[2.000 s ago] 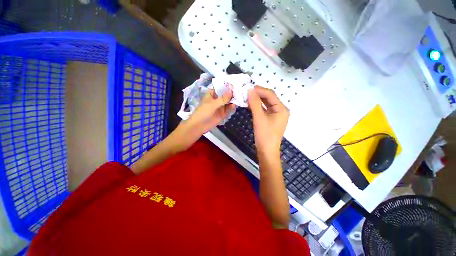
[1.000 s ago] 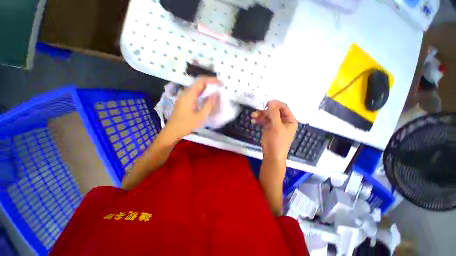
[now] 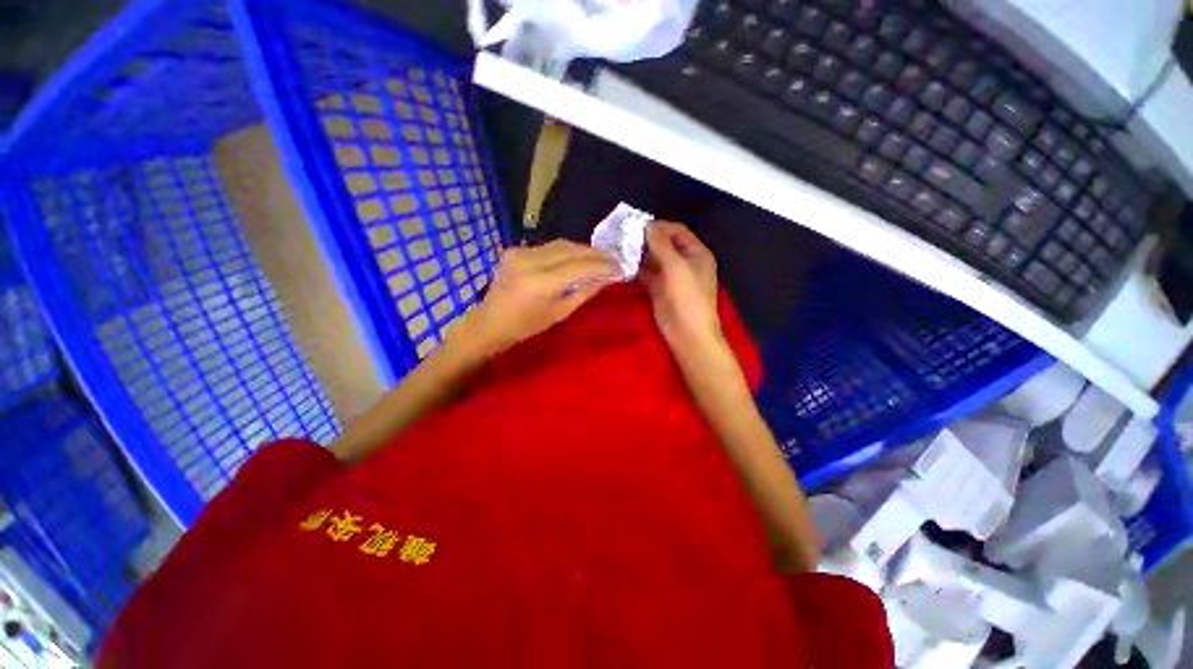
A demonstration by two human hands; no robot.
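A small white crumpled packet (image 3: 623,239) is held over my lap, just below the edge of the keyboard tray. My left hand (image 3: 550,284) holds its lower left side with the fingertips. My right hand (image 3: 683,272) pinches its right side. The fingers cover part of the packet, and any print on it is too small to read. A translucent white plastic bag (image 3: 595,29) lies crumpled at the left end of the black keyboard (image 3: 916,137).
The white tray edge (image 3: 811,222) runs diagonally above my hands. A large blue lattice crate (image 3: 281,170) with brown cardboard in its bottom stands at the left. A blue crate heaped with white plastic parts (image 3: 1007,536) is at the lower right.
The view has tilted down and closer to the tray. Both hands are now together on the packet over my lap; one second ago my right hand was apart from it. The perforated plate has left view.
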